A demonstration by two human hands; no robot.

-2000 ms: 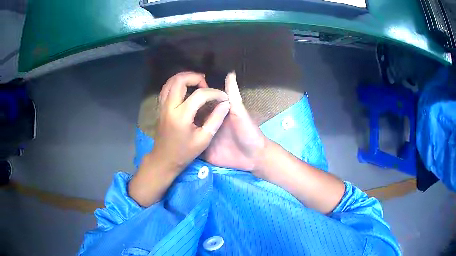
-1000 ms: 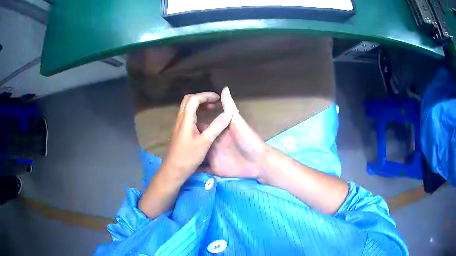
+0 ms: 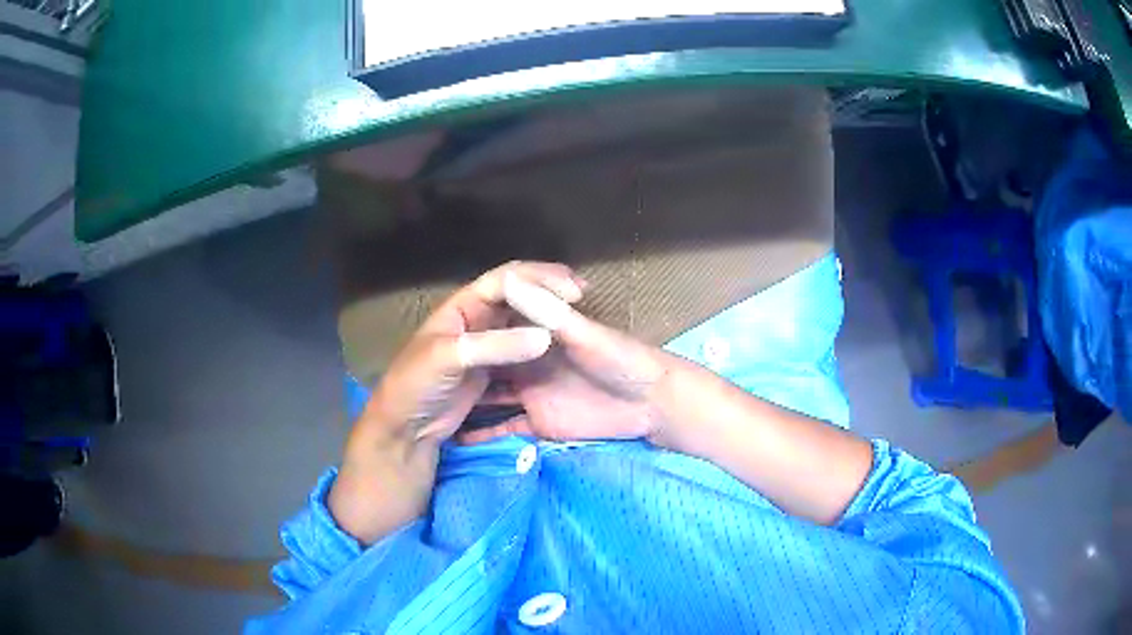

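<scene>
My left hand (image 3: 428, 372) and my right hand (image 3: 596, 378) are together above my lap, in front of the blue coat (image 3: 695, 521). My left thumb and index finger are apart. The raised right thumb lies across between them, close to or touching the left fingers. The left thumb and the right thumb look whitish towards their tips, perhaps covered by finger cots. My right palm is partly seen; its other fingers are largely hidden behind my left hand. No loose object shows in either hand.
Brown ribbed trousers (image 3: 695, 186) lie below the hands. Ahead are the green bench (image 3: 224, 112) and a white tray with dark rim (image 3: 596, 44). Metal rails (image 3: 1055, 37) stand at upper right. A blue stool (image 3: 974, 310) and a person's blue sleeve (image 3: 1092, 285) are at right.
My left fingers have shifted from the right thumb's tip and spread around it. The right thumb has tilted left and both hands sit lower in view. More of the white tray shows than at first.
</scene>
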